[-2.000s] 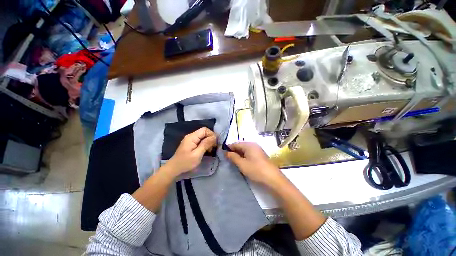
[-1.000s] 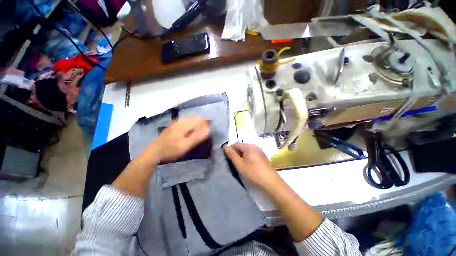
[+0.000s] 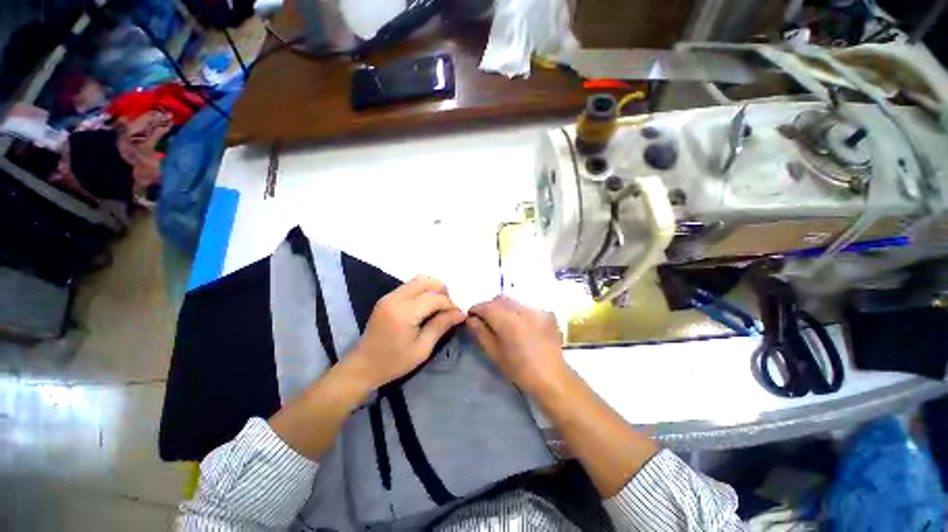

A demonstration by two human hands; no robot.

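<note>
The light-grey garment panel [image 3: 473,416] lies at the table's front edge, with narrow black strips [image 3: 411,442] across it. Its upper part is folded over, and black fabric [image 3: 224,348] spreads out on the left. My left hand [image 3: 411,327] pinches the cloth's edge near the middle. My right hand [image 3: 517,338] pinches the same edge just right of it, fingertips almost touching. The fingers hide the exact spot held. The presser foot area [image 3: 598,286] of the sewing machine [image 3: 728,177] is to the right, apart from the cloth.
Black-handled shears [image 3: 798,348] and a small blue tool [image 3: 722,310] lie right of the needle area. A black phone [image 3: 403,81] lies on the brown wooden surface [image 3: 301,109] behind. A blue patch [image 3: 215,237] is at the table's left edge. Blue plastic [image 3: 889,478] is at lower right.
The upper part of the grey panel is now folded over, and the black pocket cloth and grey strip no longer show as before. My left hand has moved right, beside my right hand.
</note>
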